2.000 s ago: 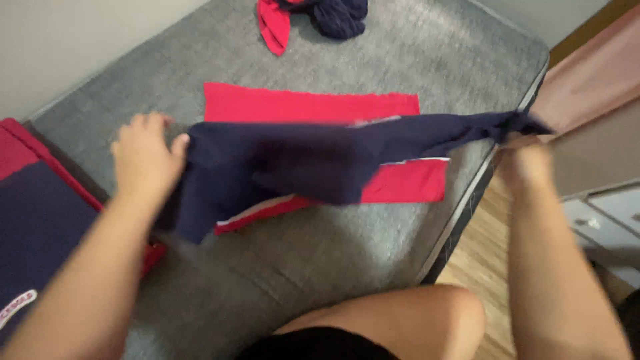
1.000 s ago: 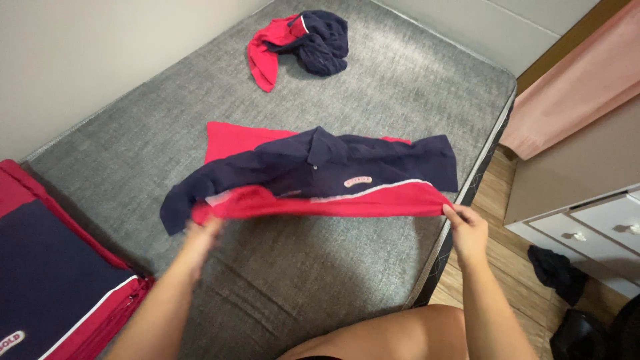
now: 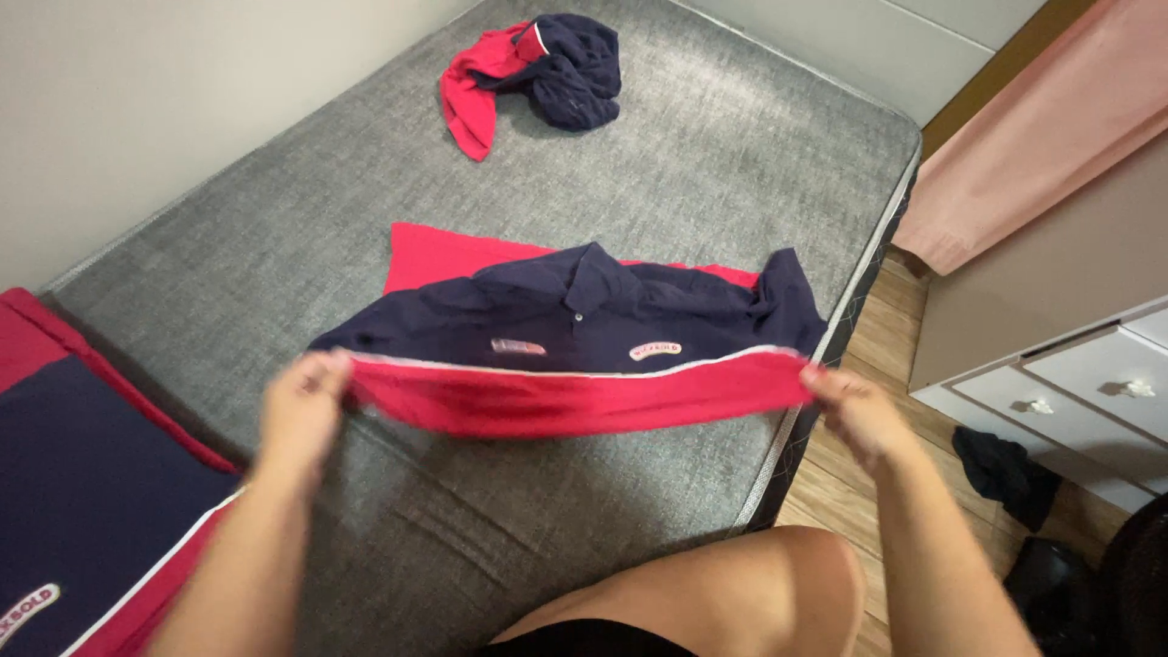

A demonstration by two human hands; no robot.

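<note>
A navy and red polo shirt with white piping, a collar and small badges lies partly on a grey mattress. My left hand pinches the left end of its red lower part, and my right hand grips the right end near the mattress edge. Between my hands the red band is stretched and slightly blurred. Behind the collar, flat red fabric shows; whether it belongs to the same shirt I cannot tell.
A crumpled navy and red garment lies at the mattress's far end. Folded navy and red clothing is at the left. Right of the mattress are a white drawer unit, a pink cloth and a black cloth on the floor.
Two seconds ago the navy garment was a blurred bundle between my hands. Now its front with the collar lies spread, and the red band is drawn out straighter than one second ago.
</note>
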